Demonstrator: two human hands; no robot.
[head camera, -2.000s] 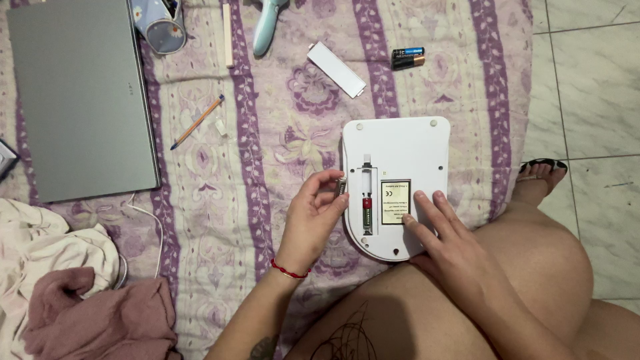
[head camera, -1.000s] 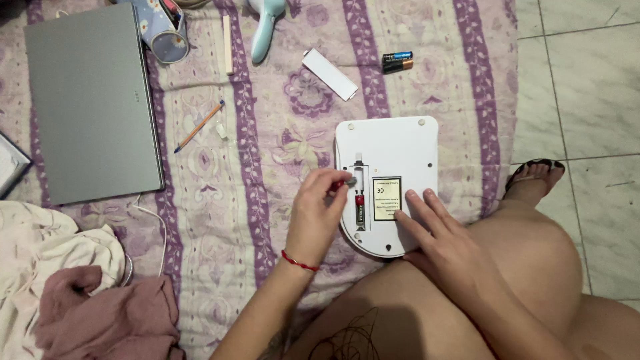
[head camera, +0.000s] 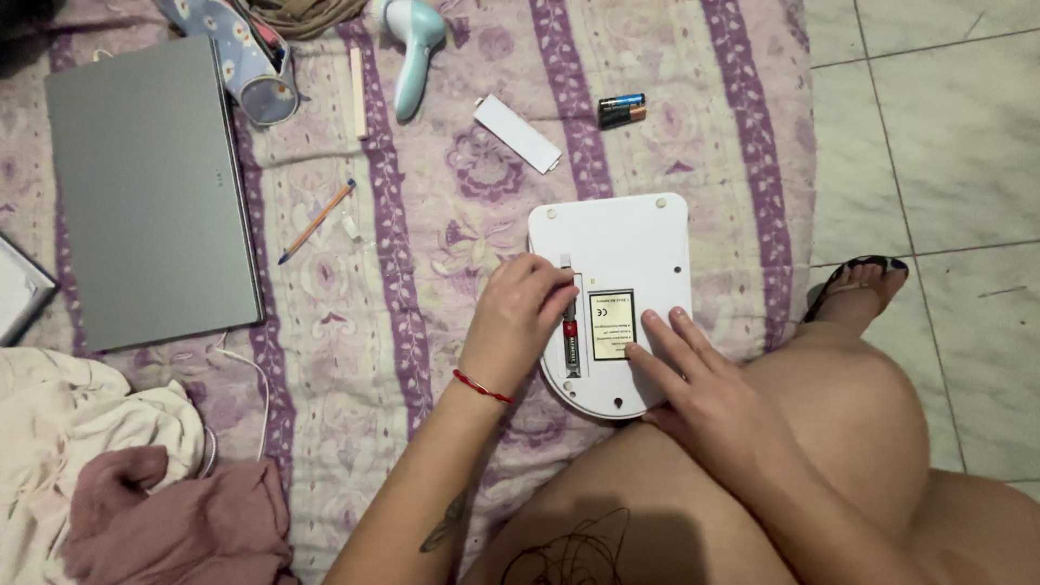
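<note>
A white plastic device (head camera: 617, 236), likely a small scale, lies underside up on the bedspread beside my thigh, its long battery slot uncovered. A red and black AA battery (head camera: 571, 345) sits in the slot's lower part. My left hand (head camera: 528, 313) pinches a second battery, mostly hidden by the fingers, at the slot's upper part. My right hand (head camera: 707, 382) rests with spread fingers on the device's lower right, near its printed label (head camera: 612, 325). Above the device lie a white battery cover (head camera: 517, 134) and two loose AA batteries (head camera: 622, 111).
A grey laptop (head camera: 154, 195) lies at left, with a floral pencil case (head camera: 268, 93) at its corner. An orange pen (head camera: 317, 222), a pale blue handheld brush device (head camera: 416, 61), a flat pale strip (head camera: 358, 93), a white cable (head camera: 264, 382) and crumpled clothes (head camera: 179, 512) lie around.
My left hand has moved from the device's left edge onto the battery slot, bringing the pinched battery over it. My right hand has stayed on the device.
</note>
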